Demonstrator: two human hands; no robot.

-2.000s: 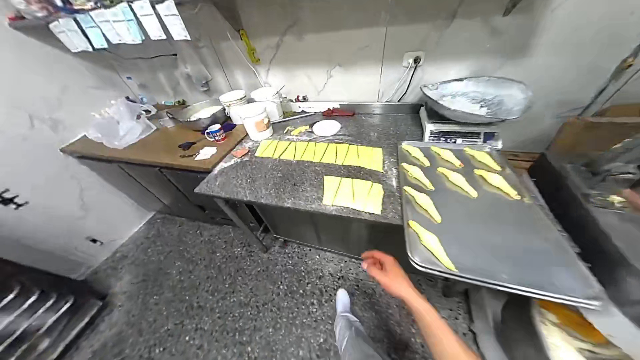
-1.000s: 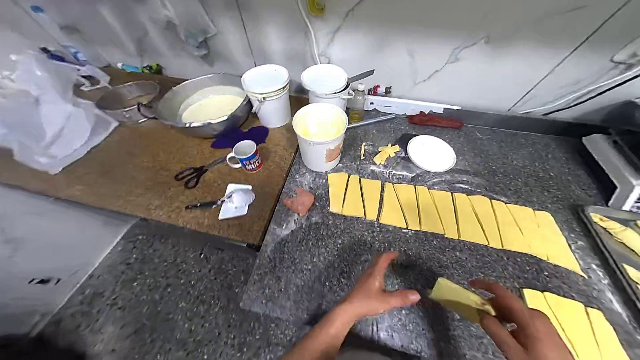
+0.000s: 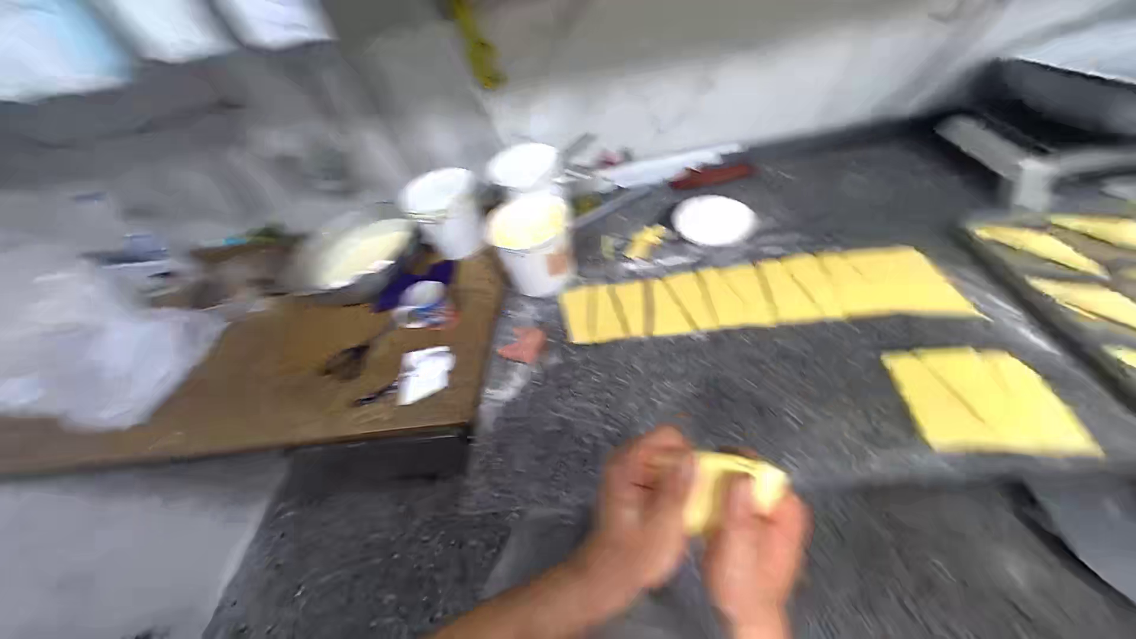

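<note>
Between my two hands, near the front edge of the stone worktop, is a small piece of yellow dough (image 3: 710, 497). My left hand (image 3: 643, 510) grips its left side and my right hand (image 3: 759, 541) its right side, thumb on top; motion blurs both. Behind them a long row of cut yellow dough strips (image 3: 763, 293) lies on the worktop. A shorter group of dough strips (image 3: 990, 399) lies to the right of my hands. A lump of pinkish material (image 3: 524, 344) rests near the worktop's left side.
White plastic buckets (image 3: 532, 244), a white plate (image 3: 713, 220) and a red-handled tool (image 3: 712, 176) stand or lie at the back. On the brown counter (image 3: 266, 382) at left are a bowl (image 3: 355, 253), a mug (image 3: 422, 304), scissors (image 3: 346, 359) and a plastic bag (image 3: 115, 355). A tray with shaped dough (image 3: 1038, 248) is at right.
A second ago my right hand held the dough piece apart from my left hand, whose fingers were spread; now both hands are on it. The view has swung.
</note>
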